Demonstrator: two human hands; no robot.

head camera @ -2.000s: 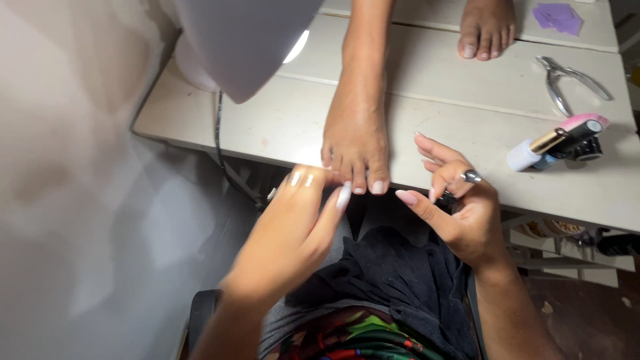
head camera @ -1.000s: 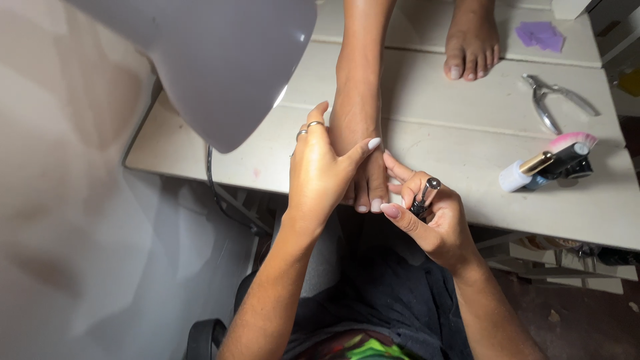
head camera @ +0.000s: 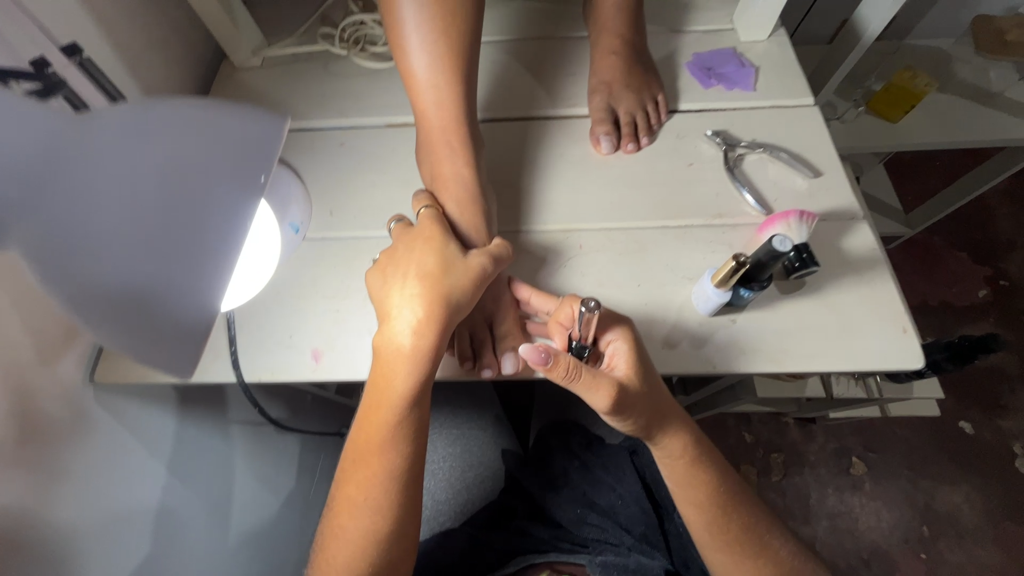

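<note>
A person's foot [head camera: 456,180] rests on the white wooden bench with its toes near the front edge. My left hand [head camera: 436,276] is closed over the top of this foot, thumb on one side and fingers on the other. Beside the big toe is my right hand [head camera: 596,352], its fingertips close to the side of the foot. It holds a small tool with a clear and black handle [head camera: 586,324] between its fingers; the tool's working end is hidden. The person's other foot [head camera: 628,96] stands flat farther back.
Nail polish bottles [head camera: 712,292], a pink and white brush [head camera: 788,228] and metal cuticle nippers [head camera: 740,164] lie on the bench [head camera: 848,312] at the right. Purple pieces [head camera: 722,70] lie behind them. A lit lamp [head camera: 144,224] hangs at left, its black cable [head camera: 248,400] below.
My left hand has moved from the toes up onto the top of the foot. My right hand has come in beside the foot. The view has shifted.
</note>
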